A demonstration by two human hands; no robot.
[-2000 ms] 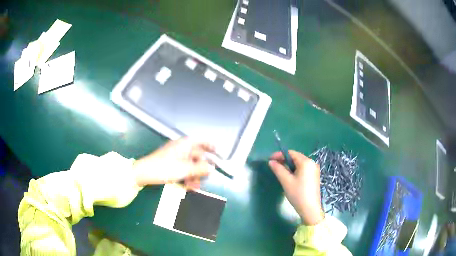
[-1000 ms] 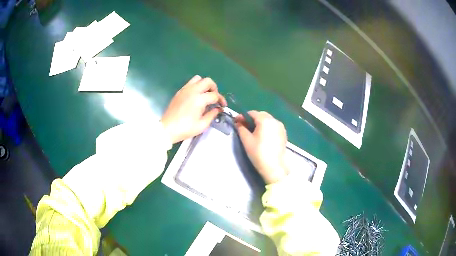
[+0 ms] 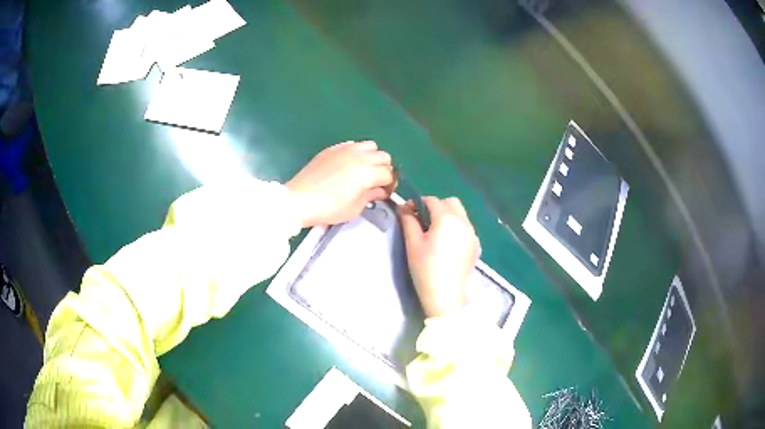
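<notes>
A tablet back cover [image 3: 352, 276] lies on its white backing sheet [image 3: 289, 283] in front of me, its surface washed white by glare. Small round openings show at its upper corner. My left hand [image 3: 348, 183] is over that corner with its fingers curled in; what its fingertips hold cannot be made out. My right hand [image 3: 443, 251] grips dark tweezers [image 3: 413, 197] beside the left fingertips, at the same corner. The tweezer tips are hidden near the left hand.
Loose white cards [image 3: 191, 99] overlap at upper left. A white card with a black area [image 3: 366, 414] is cut off at the bottom edge. A heap of dark slivers [image 3: 573, 410] lies at lower right. Two more covers [image 3: 580, 201] lie on the belt at right.
Over two seconds, both hands came together at the cover's corner, the right with the tweezers. In the last second they have stayed there; the view has shifted and belt covers sit lower.
</notes>
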